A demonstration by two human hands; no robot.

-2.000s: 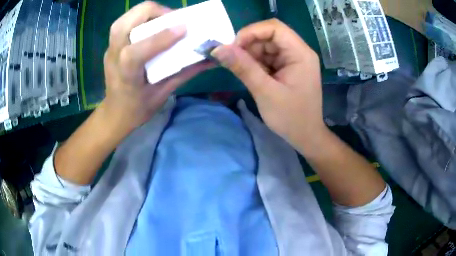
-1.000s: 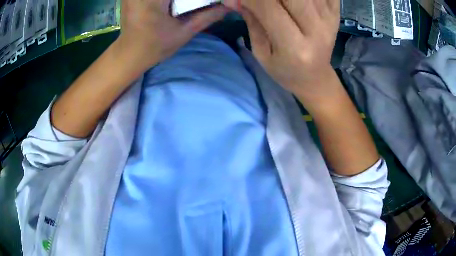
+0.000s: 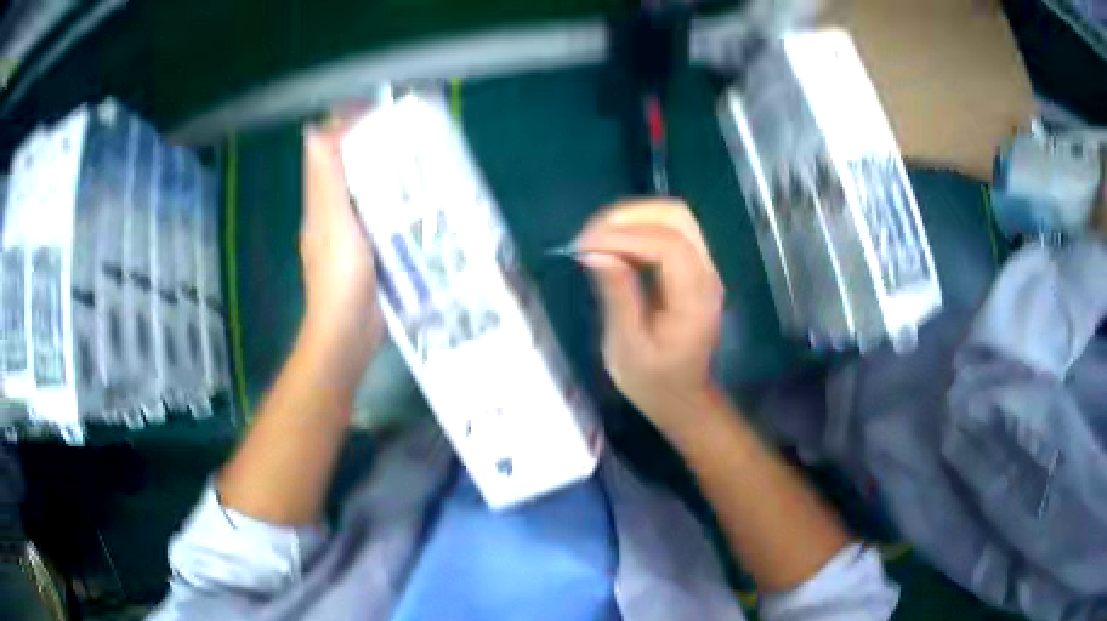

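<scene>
A long white retail carton (image 3: 467, 315) with grey-black print is held up at a slant in front of my chest, blurred by motion. My left hand (image 3: 338, 231) grips its far left side and upper end; some fingers are hidden behind it. My right hand (image 3: 656, 285) is right of the carton, apart from it. Its thumb and fingers pinch a small thin dark pointed tool (image 3: 561, 251), perhaps a blade seen edge-on, with the tip towards the carton.
A row of cartons (image 3: 115, 267) stands at bench left, with a smaller group (image 3: 832, 194) at right. A black tool with a red part (image 3: 656, 121) lies at the back. Brown cardboard (image 3: 929, 79) lies back right. A neighbour's grey sleeve (image 3: 1020, 364) is at right.
The carton has turned from its white end to its long printed side and hangs lower in view. My right hand has moved away from it. The view shows more of the bench's back.
</scene>
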